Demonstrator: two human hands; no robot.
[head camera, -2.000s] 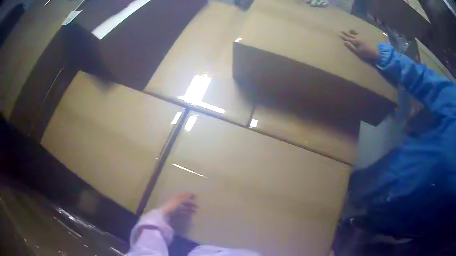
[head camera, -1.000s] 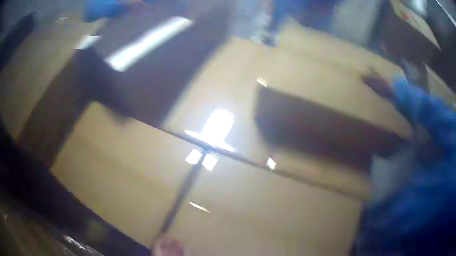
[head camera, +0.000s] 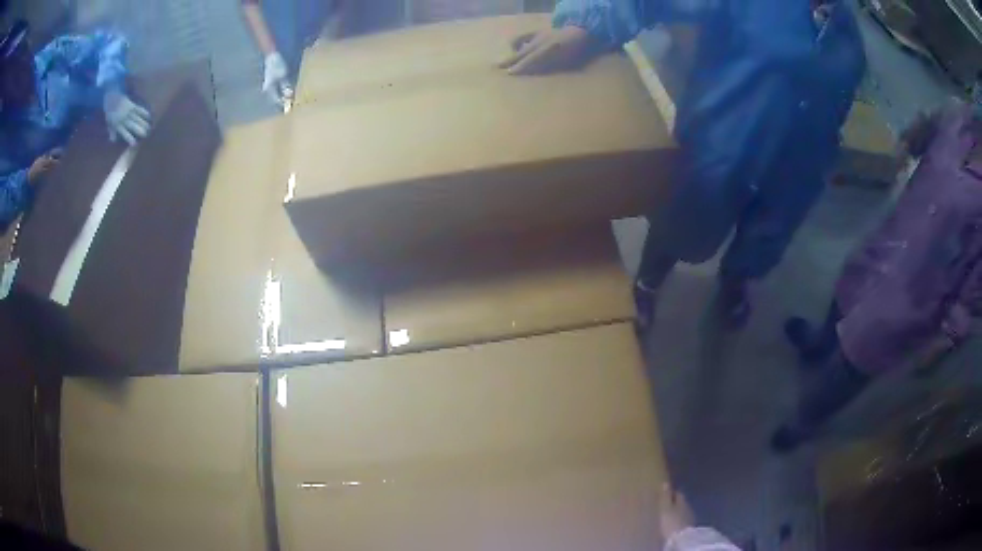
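A large closed carton (head camera: 463, 431) lies in front of me, with a shiny tape glare at its left seam. A second carton (head camera: 162, 452) lies beside it on the left, across a dark seam. My right hand (head camera: 675, 514) is small and cut off at the bottom edge, in a pink sleeve, at the near carton's right edge; its grip cannot be made out. My left hand is not in view. Another carton (head camera: 463, 118) stands on top of the cartons behind, with a person's bare hand resting flat on it.
At the left, a dark carton (head camera: 151, 205) with a white strip stands raised, a gloved hand on it. People in blue smocks stand at the left, back and right. A person in a pink smock (head camera: 905, 258) is on the grey floor (head camera: 705, 377) at the right.
The view has swung, showing more floor and people at the right. My hand seen earlier at the bottom left is gone; my right hand now shows at the carton's right edge.
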